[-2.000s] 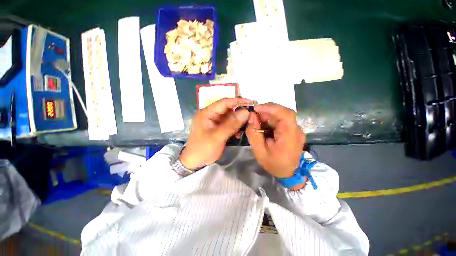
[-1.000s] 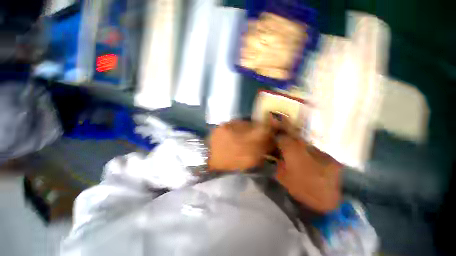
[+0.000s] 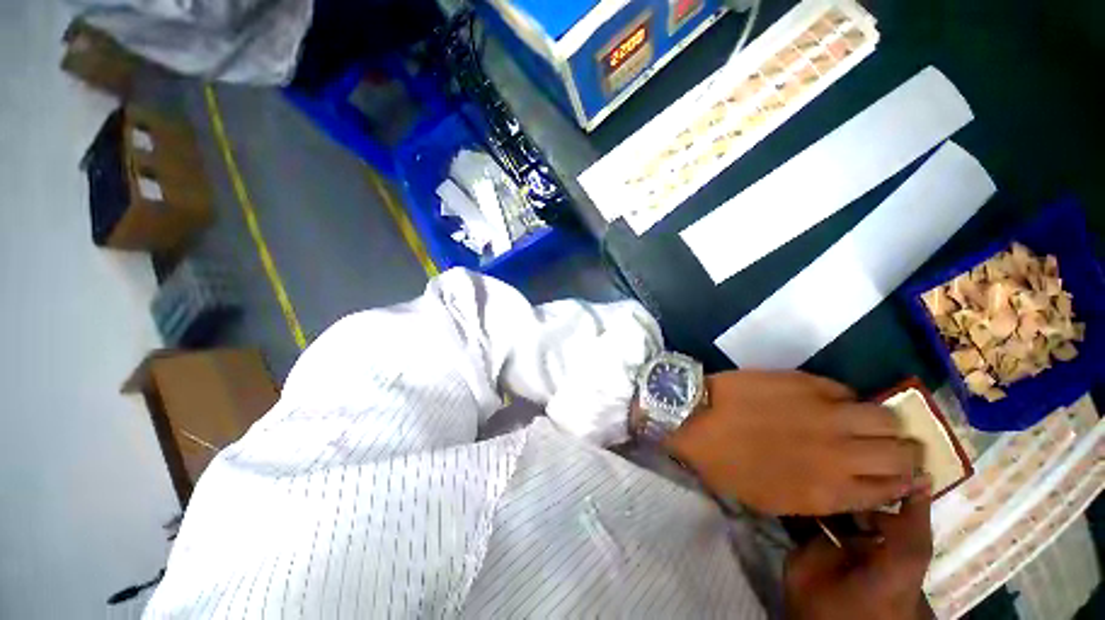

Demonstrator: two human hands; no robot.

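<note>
My left hand [image 3: 806, 442], with a metal wristwatch, reaches in from the left, fingers curled together over a small piece, seemingly the watch housing [image 3: 894, 505]; only a pale bit shows at the fingertips. My right hand [image 3: 866, 569] is partly cut off by the bottom edge and dark. Its fingers meet the left fingertips. A thin shiny end, likely the tweezers [image 3: 830, 530], sticks out of it. The cream pad in a red-brown frame [image 3: 927, 436] lies just beyond my left fingers. Printed adhesive sheets [image 3: 1018, 503] lie right of the hands.
A blue bin [image 3: 1000, 412] holds tan curled pieces. Two blank white strips [image 3: 836, 176] and a printed sheet [image 3: 727, 121] lie on the dark bench near a blue-and-white controller [image 3: 582, 61]. A blue crate [image 3: 515, 248] and cardboard boxes [image 3: 212, 400] stand on the floor at left.
The view has swung left and tilted, bringing in the floor, crate and boxes; the black tray is out of view. The hands stay together by the pad, now at the lower right.
</note>
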